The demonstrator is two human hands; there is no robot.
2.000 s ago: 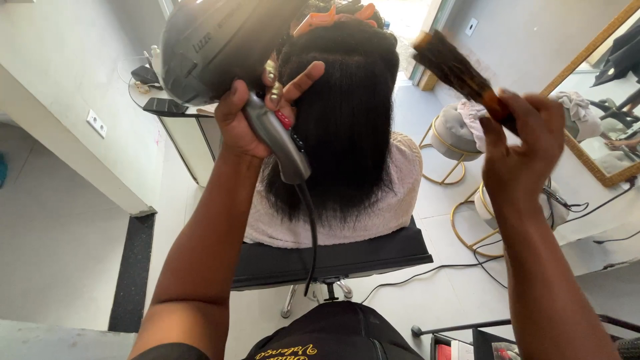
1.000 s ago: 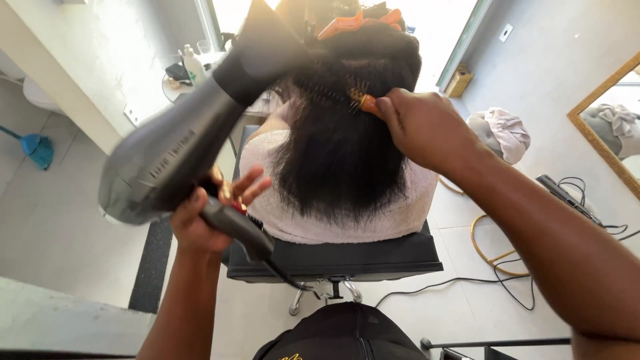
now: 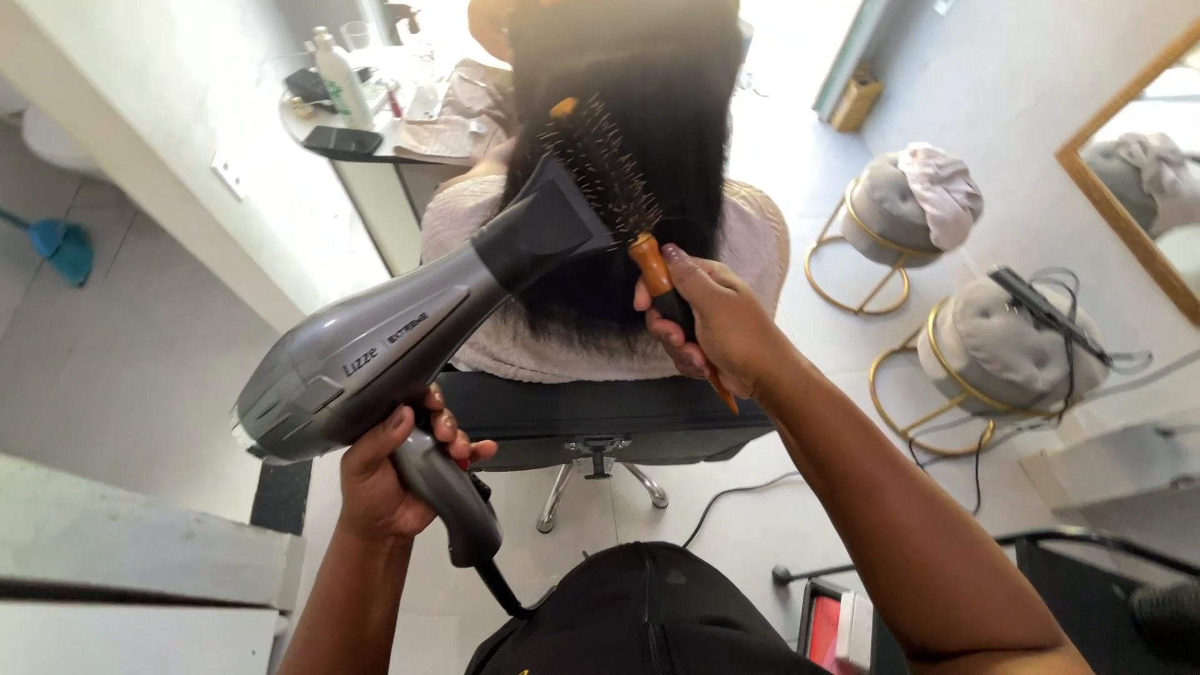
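My left hand (image 3: pixel 398 464) grips the handle of a grey Lizze hair dryer (image 3: pixel 366 347), its flat black nozzle pointing up and right toward the bristles of a round brush (image 3: pixel 609 169). The wooden handle of that brush is in my right hand (image 3: pixel 712 319), its pointed end showing below my fingers. Brush and nozzle are in front of the long, straight dark hair (image 3: pixel 647 103) of a seated person, whose back is toward me. A light towel (image 3: pixel 759 234) covers the person's shoulders.
A black chair back (image 3: pixel 525 412) stands between me and the person. At left is a small table (image 3: pixel 403 155) with a pump bottle (image 3: pixel 342 80) and a phone. Two grey stools (image 3: pixel 891 211) stand at right, one bearing a flat iron (image 3: pixel 1045 309). A cable crosses the floor.
The brush was up at the right two seconds ago, then in the hair near the top; now it is lower, beside the nozzle. The hair dryer has also come down from the head. Orange clips no longer show.
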